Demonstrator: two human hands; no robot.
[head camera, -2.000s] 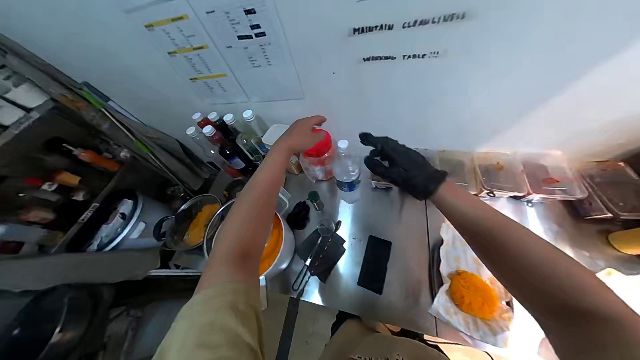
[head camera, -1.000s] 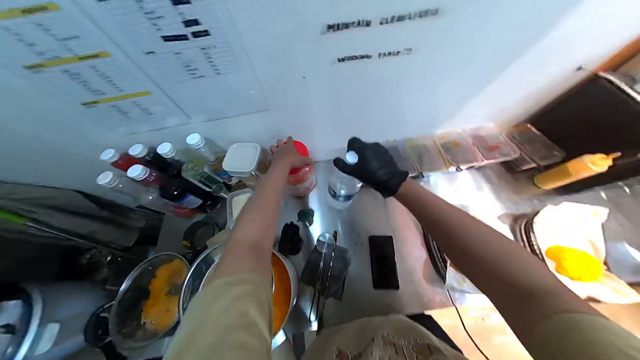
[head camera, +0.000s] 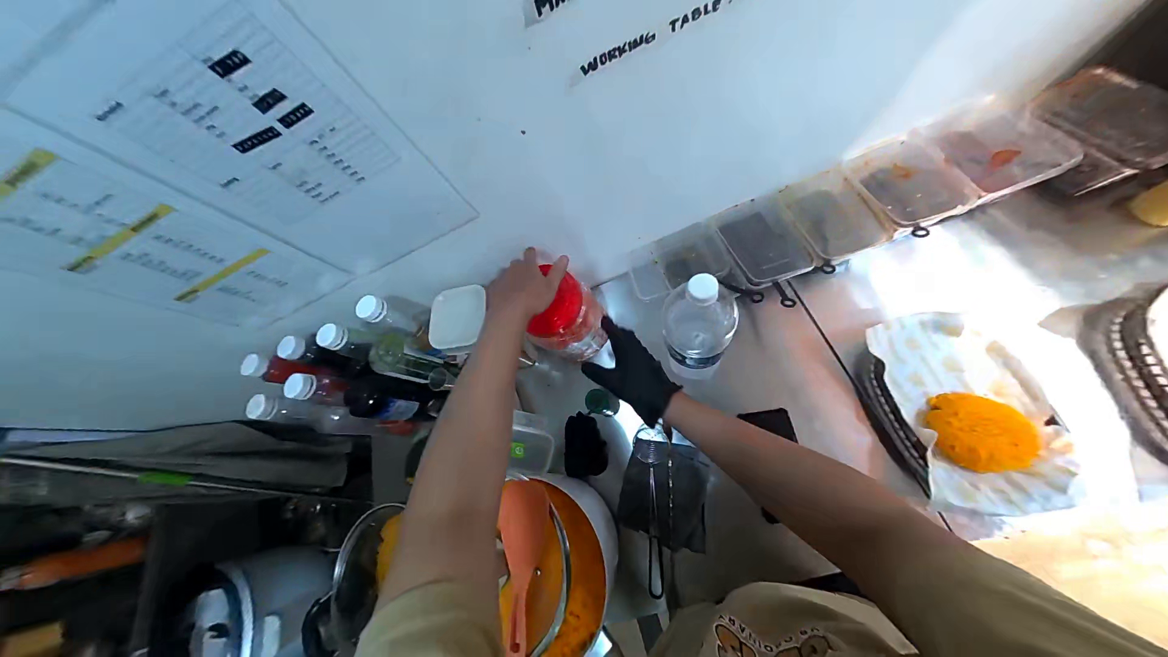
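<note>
A clear plastic jar with a red lid (head camera: 558, 306) stands against the wall. My bare left hand (head camera: 526, 290) lies over the lid, fingers curled on its rim. My right hand (head camera: 631, 370), in a black glove, is at the jar's lower right side, thumb and fingers spread around its edge; whether it presses on the jar is unclear. A clear plastic bottle with a white cap (head camera: 700, 321) stands just right of the glove. Below the hands are a small green cap (head camera: 601, 401) and a crumpled black glove or cloth (head camera: 585, 444).
Several capped bottles (head camera: 310, 387) and a white-lidded container (head camera: 457, 318) are at left. A pot of orange batter (head camera: 584, 557) holds an orange spatula (head camera: 524, 547). Tongs (head camera: 655, 529) lie on a dark cloth. Lidded bins (head camera: 839, 214) line the wall; orange food (head camera: 981, 432) sits on paper at right.
My right hand has moved left and down, from the capped water bottle to the red-lidded jar. My left hand remains on the jar's lid. The view has shifted closer.
</note>
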